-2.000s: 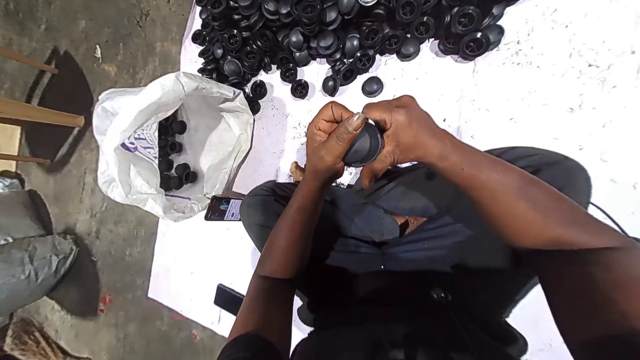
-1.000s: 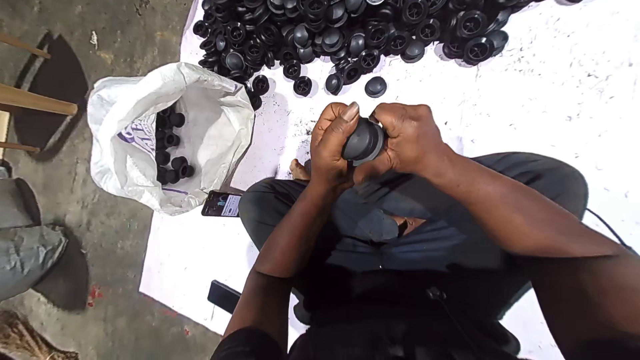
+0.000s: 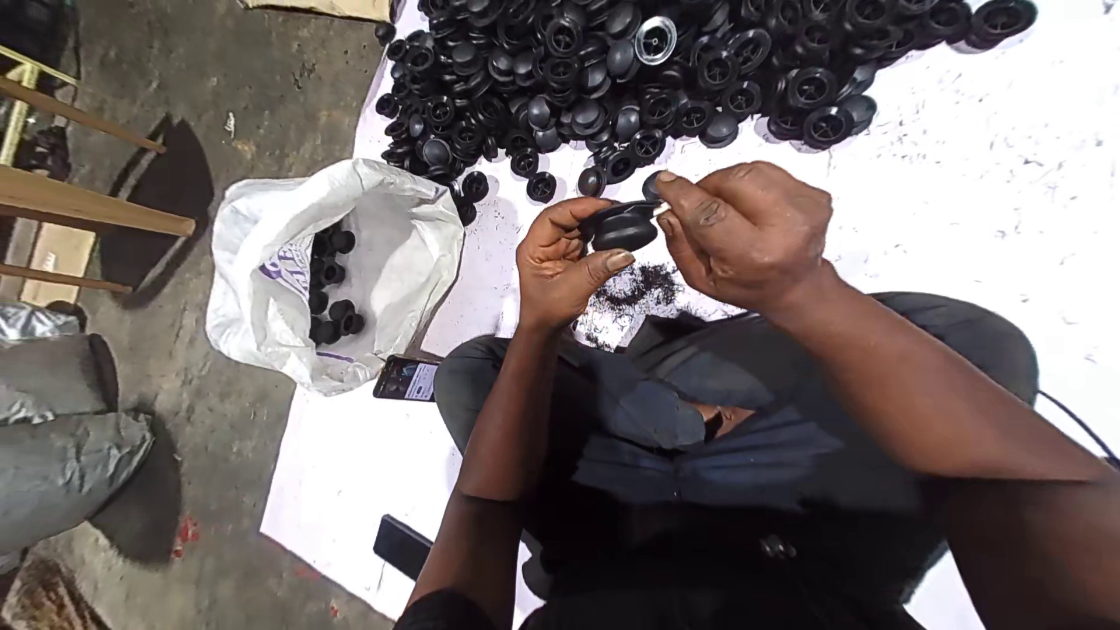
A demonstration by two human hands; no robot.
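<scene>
My left hand [image 3: 569, 262] holds a round black plastic part [image 3: 623, 229], its thumb below and its fingers behind the rim. My right hand [image 3: 757, 232] is beside the part's right edge, its thumb and fingers pinched on a small tool with a thin pale section [image 3: 661, 210] that meets the rim. Most of that tool is hidden in the fingers. Beyond both hands lies a large pile of similar black round parts [image 3: 560, 79]. Black shavings [image 3: 643, 284] are scattered on the white sheet below the hands.
An open white woven sack [image 3: 236, 297] at the left holds several black parts. A phone [image 3: 407, 379] lies against it, and a dark flat object [image 3: 402, 544] is nearer me. Wooden legs [image 3: 96, 201] and grey bags [image 3: 66, 481] stand at the far left.
My right hand has come off the side of the black part and now pinches a small tool at its rim. The part has been tilted, showing its side.
</scene>
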